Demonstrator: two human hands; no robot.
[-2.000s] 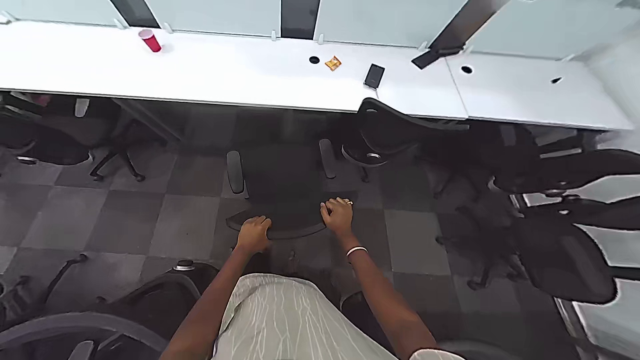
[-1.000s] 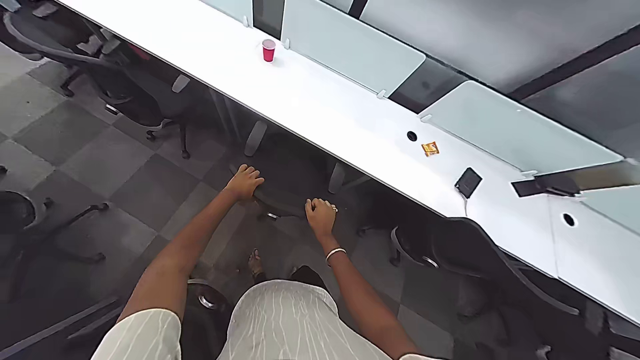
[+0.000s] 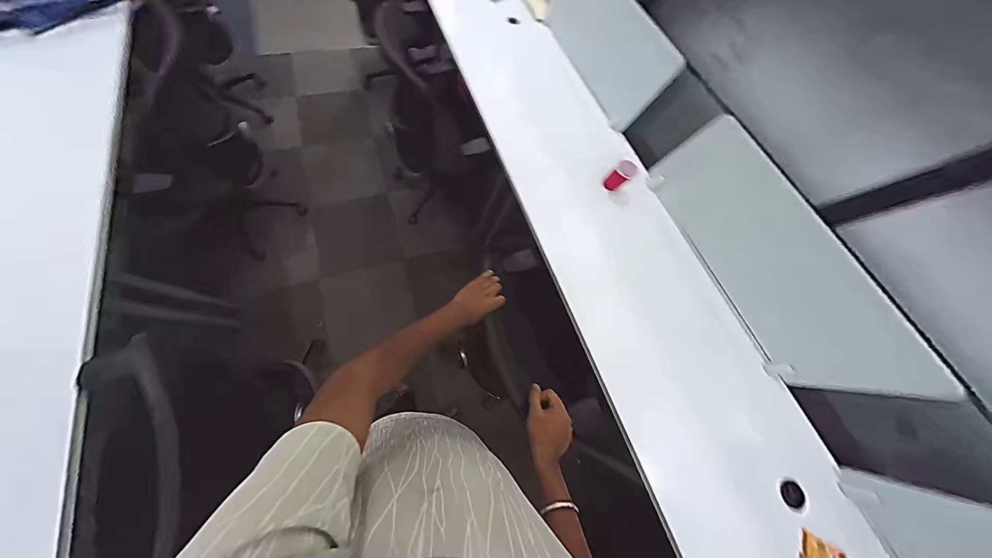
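My left hand (image 3: 479, 297) lies with its fingers curled over the upper rim of a dark mesh office chair's backrest (image 3: 502, 353), between me and the long white desk. Lower and to the right, by the desk's edge, is my right hand (image 3: 550, 422), fingers curled and thumb up, with a bangle at the wrist. It is beside the same backrest, but the dark chair blurs into the shadow, so whether it grips the rim is hidden. Part of the chair's base shows below my left hand.
The white desk (image 3: 620, 310) carries a red cup (image 3: 620, 177), an orange wrapper (image 3: 820, 545) and a round black cable hole (image 3: 792, 494), with frosted divider panels (image 3: 806, 263) behind. Another white desk (image 3: 46, 232) runs along the left. Several office chairs (image 3: 415, 124) line the tiled aisle (image 3: 349, 225).
The view has swung strongly left along the aisle. Both hands were on the chair's backrest earlier; the chair is now turned and lies alongside the desk's edge.
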